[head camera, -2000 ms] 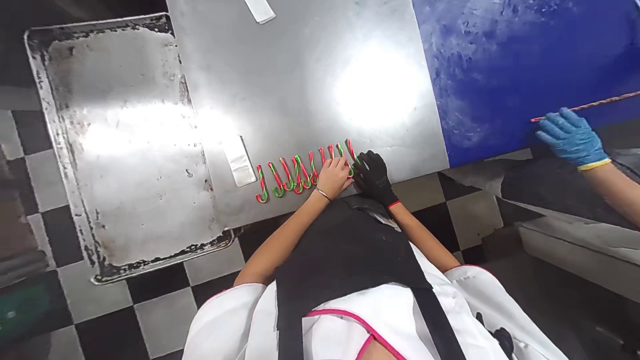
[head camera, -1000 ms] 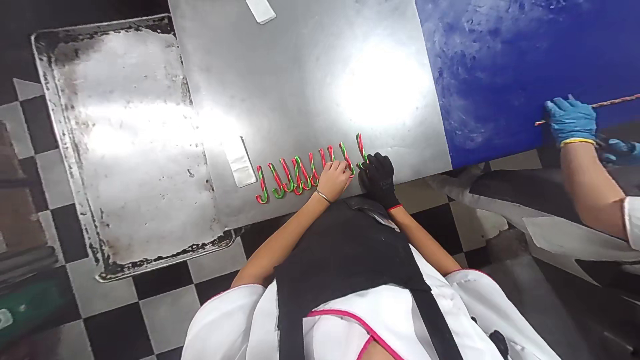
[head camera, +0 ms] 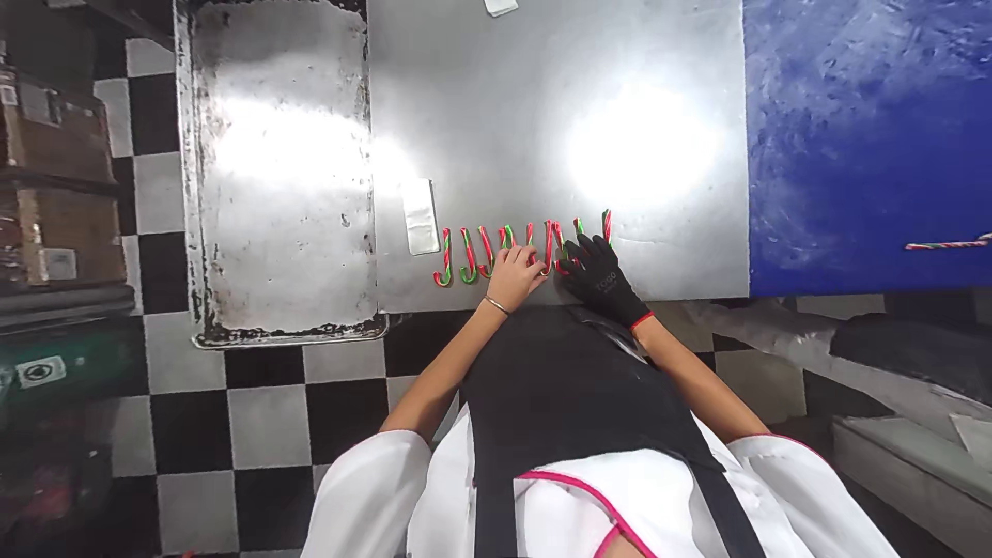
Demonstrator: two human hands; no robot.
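Several red, green and white candy canes (head camera: pixel 468 256) lie side by side in a row along the near edge of the metal table, hooks toward me. My bare left hand (head camera: pixel 518 275), with a thin bracelet at the wrist, rests over the middle canes with its fingers bent. My right hand (head camera: pixel 598 279), in a black glove with a red cuff, lies over the canes at the right end, fingertips on or beside them. The fingers hide parts of several canes, so whether either hand grips one is unclear. At the far right, a striped candy rope (head camera: pixel 942 246) lies on the blue surface.
A worn metal sheet tray (head camera: pixel 283 232) adjoins the table's left side. A flat whitish strip (head camera: pixel 421 217) lies left of the canes, and another pale piece (head camera: pixel 501 7) is at the far edge. A blue work surface (head camera: pixel 860 155) adjoins on the right. Cardboard boxes (head camera: pixel 66 139) stand at far left.
The co-worker's gloved hands, seen earlier at the candy rope on the blue surface, are out of view. The canes on the left lie less bunched together. The view has turned somewhat.
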